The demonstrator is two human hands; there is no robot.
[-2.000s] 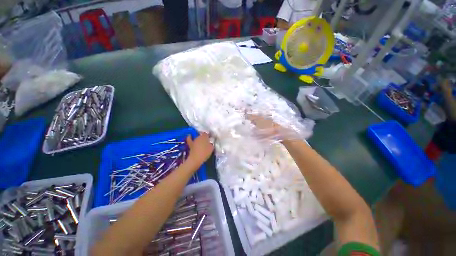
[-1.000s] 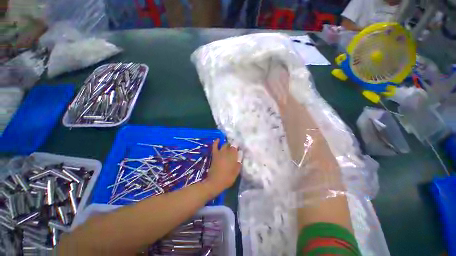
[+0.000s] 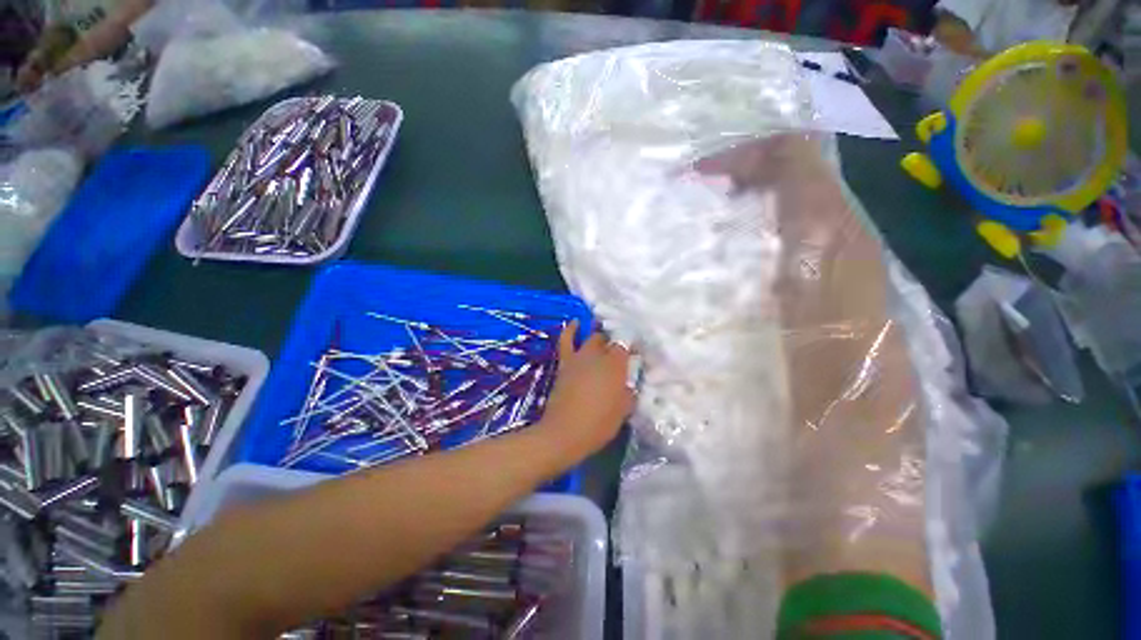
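Note:
A large clear plastic bag of white inserts [image 3: 663, 238] lies lengthwise on the dark green table. My right hand [image 3: 782, 175] is deep inside the bag, seen blurred through the plastic; what its fingers hold, if anything, cannot be made out. My left hand [image 3: 593, 390] is at the bag's left edge, its fingertips against the plastic and a white finger cot showing. The near end of the bag lies over the right tray [image 3: 636, 600], mostly hidden.
A blue tray [image 3: 413, 290] of thin stems is left of my left hand. The center tray [image 3: 588, 538] of assembled pieces is under my left forearm. The left tray [image 3: 238, 413] and small far tray [image 3: 357, 206] hold silver pieces. A yellow fan [image 3: 1032, 131] stands far right.
My right hand has gone from the bag's mouth to deep inside, toward its far end. The bag now covers most of the right tray. My left hand stays at the bag's edge. The view has shifted.

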